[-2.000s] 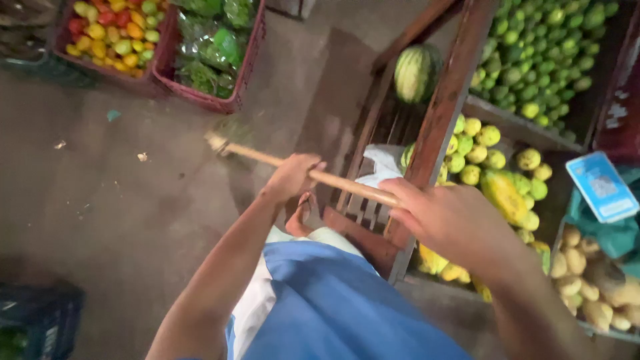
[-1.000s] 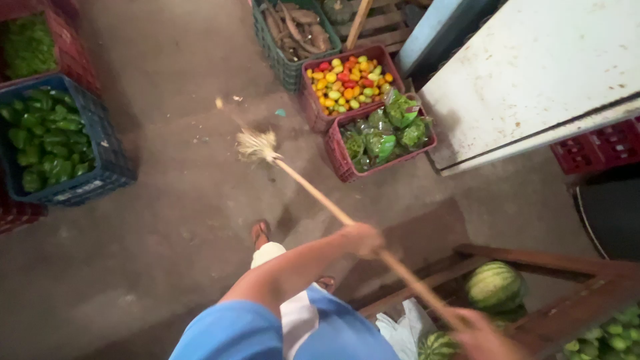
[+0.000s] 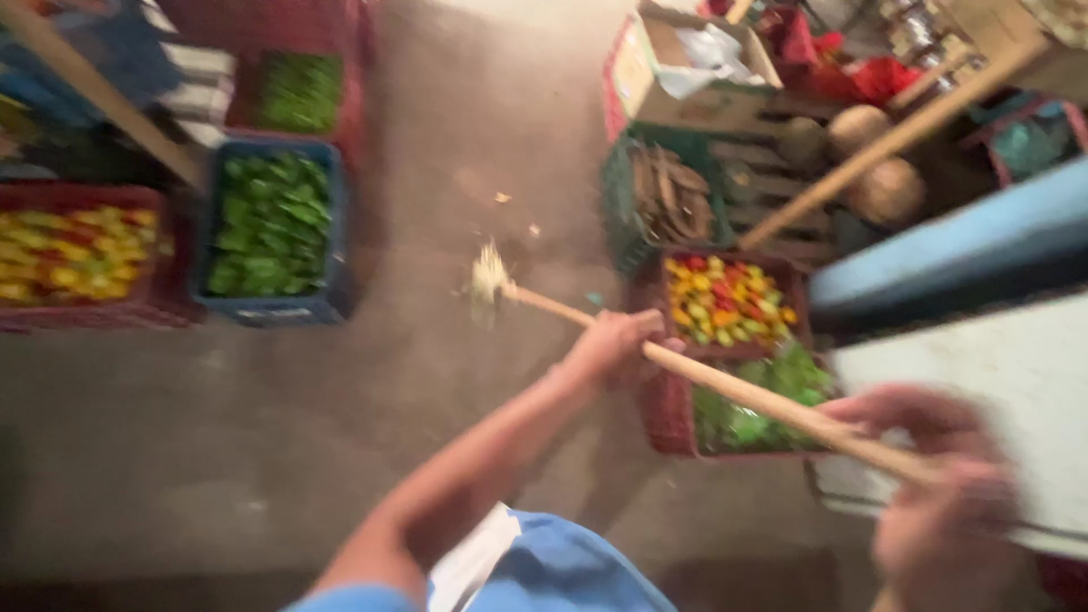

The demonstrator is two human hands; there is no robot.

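Observation:
A broom runs slantwise across the middle, its pale straw head (image 3: 489,276) low over or on the floor and its wooden handle (image 3: 756,398) reaching to the lower right. Partway along the handle, my left hand (image 3: 620,340) is closed around it. My right hand (image 3: 943,476), blurred, is at the handle's upper end, its palm against the wood and some fingers extended. Small pale scraps (image 3: 502,198) lie on the floor just beyond the straw.
Right of the broom stand a crate of small peppers (image 3: 731,302), a crate of bagged greens (image 3: 667,416) and a green crate (image 3: 625,204) of brown roots. A blue crate (image 3: 272,314) of leafy greens is at left. A white panel (image 3: 960,365) borders the right side.
The view has swung and moved along the floor, bringing more crates into sight. Both hands remain on the broom; the wooden rack with watermelons seen earlier is out of view.

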